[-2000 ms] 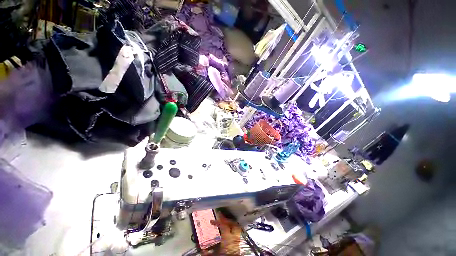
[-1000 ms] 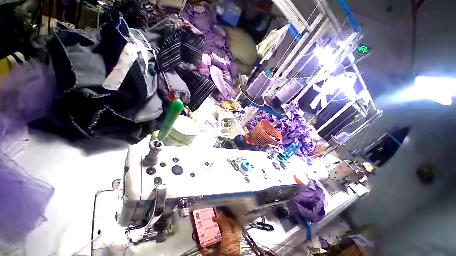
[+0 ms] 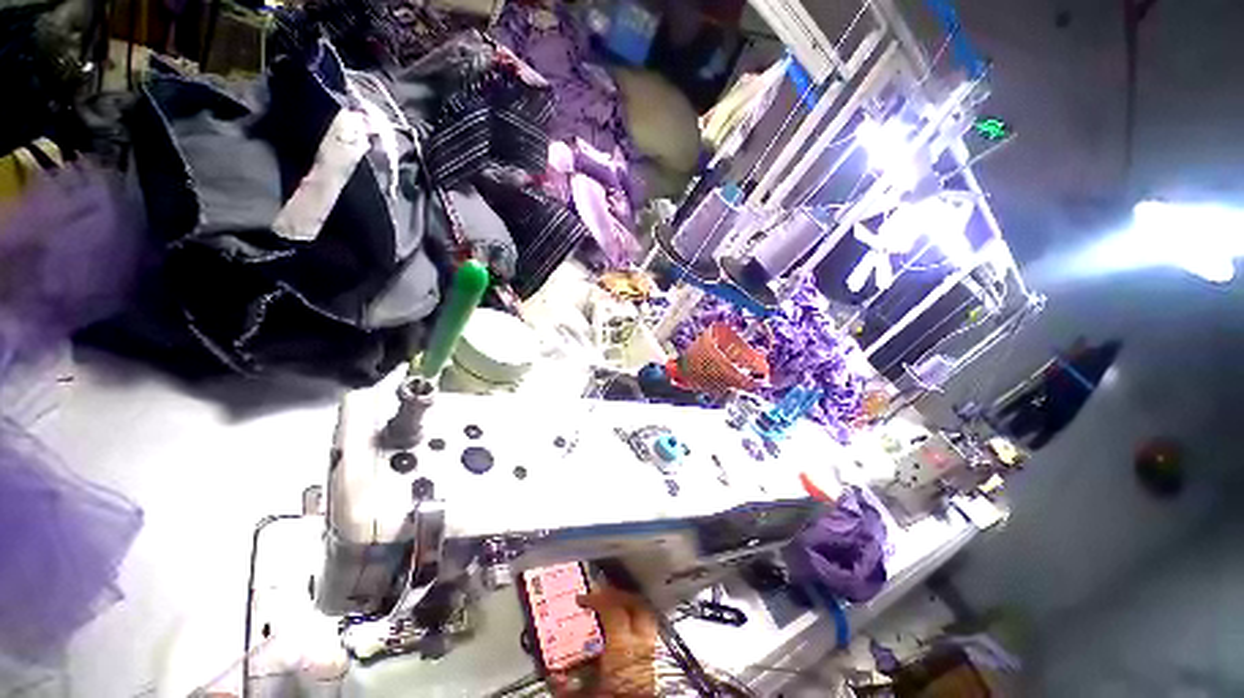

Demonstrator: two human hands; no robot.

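A smartphone (image 3: 564,616) with a lit pink-red screen is upright under the machine arm. My right hand (image 3: 628,646) is at its right edge, with the thumb over the screen's edge; the hand is cut off by the bottom edge and its other fingers are hidden. The white sewing machine head (image 3: 573,471) fills the centre. Its presser foot area (image 3: 409,630) is at the lower left. A pale pink, overexposed patch lies left of it, perhaps fingers of my left hand; it is too washed out to tell. No workpiece shows clearly.
A green handle (image 3: 454,316) stands on the machine's left end. Dark snips (image 3: 719,614) and cords lie right of my right hand. Sheer purple fabric (image 3: 62,545) is at left, denim (image 3: 225,171) behind. A purple bundle (image 3: 843,545) is at the machine's right end.
The view shifts slightly. The phone and my right hand have risen a little in the picture; the thumb stays at the phone's edge.
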